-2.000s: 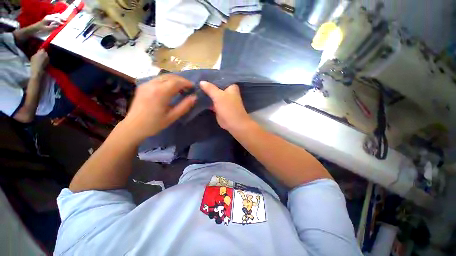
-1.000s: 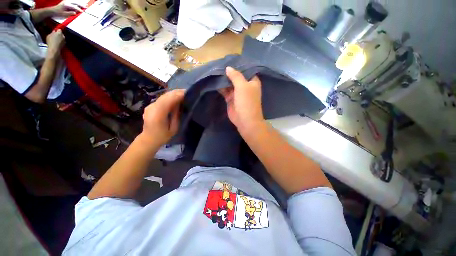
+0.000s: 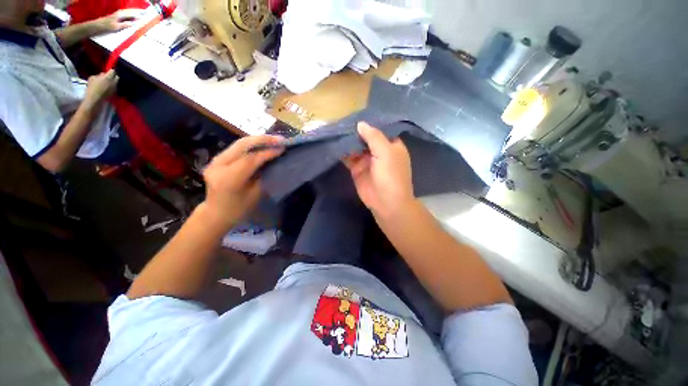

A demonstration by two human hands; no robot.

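A dark blue-grey fabric panel (image 3: 313,158) is held in the air in front of me, its edges gathered between both hands. My left hand (image 3: 240,175) pinches its left end. My right hand (image 3: 383,170) pinches its edge nearer the middle, thumb on top. The panel runs right to the presser foot and needle (image 3: 498,167), at the bright lit spot of the cream industrial sewing machine (image 3: 573,128). More dark fabric lies behind, on the table. Whether the needle is in the cloth cannot be told.
Dark scissors (image 3: 585,241) and a pink-red handled tool (image 3: 563,209) lie right of the needle. Pale cut pieces (image 3: 362,34) lie on brown cardboard (image 3: 332,96) behind. Spools (image 3: 520,56) stand at the back. Another person (image 3: 56,98) handles red fabric at left, beside another machine (image 3: 238,30).
The held panel has gone from a rounded, opened fold to a flatter, straighter stretch between my hands. My left hand has shifted slightly left, my right hand slightly right and down. The view has shifted slightly.
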